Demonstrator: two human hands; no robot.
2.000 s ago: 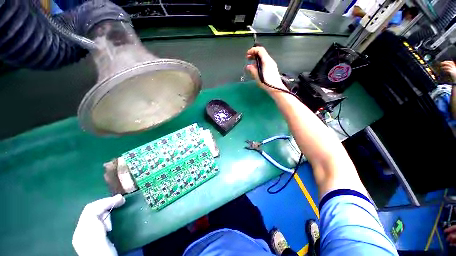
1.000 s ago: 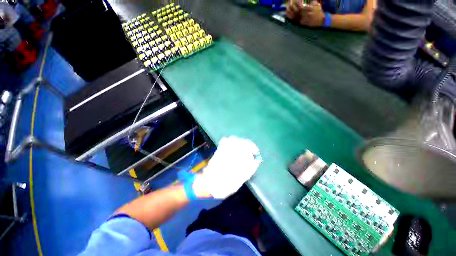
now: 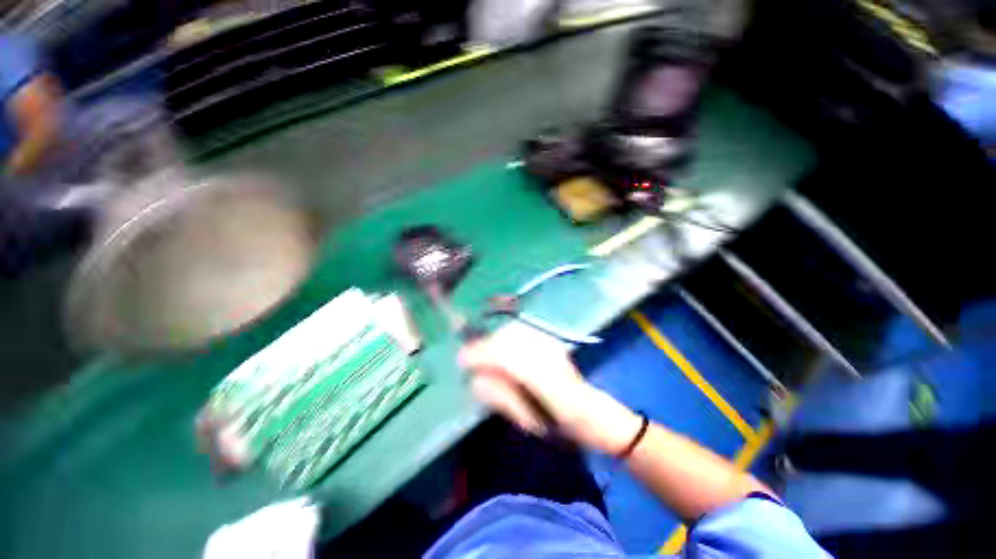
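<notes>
The view is blurred. The green and white PCB panel (image 3: pixel 328 382) lies on the mat, with the end of the support block (image 3: pixel 222 442) sticking out at its left. My bare right hand (image 3: pixel 524 377) is closed around the soldering iron (image 3: pixel 450 312), whose blurred front part points towards the black solder dross tray (image 3: pixel 431 258). The diagonal cutters (image 3: pixel 557 328) lie just beyond this hand, partly hidden. My white-gloved left hand (image 3: pixel 265 532) is at the bottom edge, cut off, below the panel's near left corner; its fingers are not clear.
The grey fume hood (image 3: pixel 197 268) hangs at the left. The black soldering station (image 3: pixel 568 158) with a yellow sponge (image 3: pixel 584 200) stands at the back right, a dark fan-like unit (image 3: pixel 664 93) behind it. Another person's arm (image 3: pixel 35 115) shows at the far left.
The view swung left along the bench and back. My right hand, out of view one second ago, is now near the tray, closer than two seconds ago. My gloved hand is now near the panel.
</notes>
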